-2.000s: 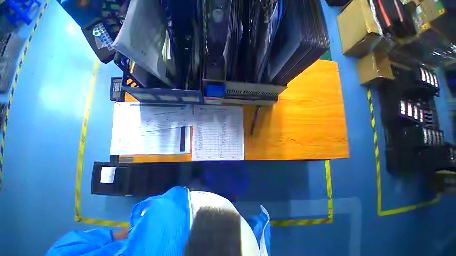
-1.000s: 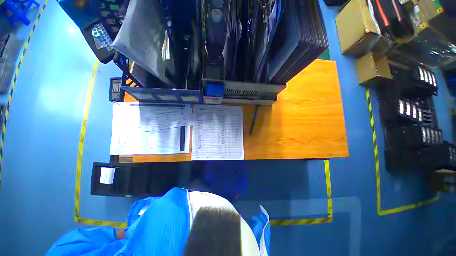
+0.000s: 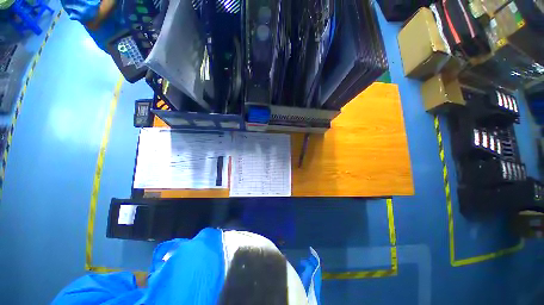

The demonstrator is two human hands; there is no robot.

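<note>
White printed sheets [image 3: 179,158] lie flat on the orange wooden table [image 3: 373,143]. Another form with a table grid [image 3: 260,164] lies against their right side. A thin dark pen [image 3: 305,150] lies right of the forms. Behind them stands a file basket [image 3: 209,121] packed with upright dark folders. At the bottom left, a small patch of skin, perhaps my left hand [image 3: 141,279], shows between folds of blue sleeve. Its fingers are hidden. My right hand is not in view.
Another person's blue-sleeved arm [image 3: 106,13] shows at the top left beside a dark tray [image 3: 128,52]. A black crate [image 3: 128,229] lies below the table's front edge. Cardboard boxes [image 3: 420,44] and stacked black crates [image 3: 486,190] stand right, by yellow-black floor tape.
The view has shifted slightly, so the table and forms sit a little lower in the picture. More of the other person's arm shows at the top left. The forms and pen have not moved.
</note>
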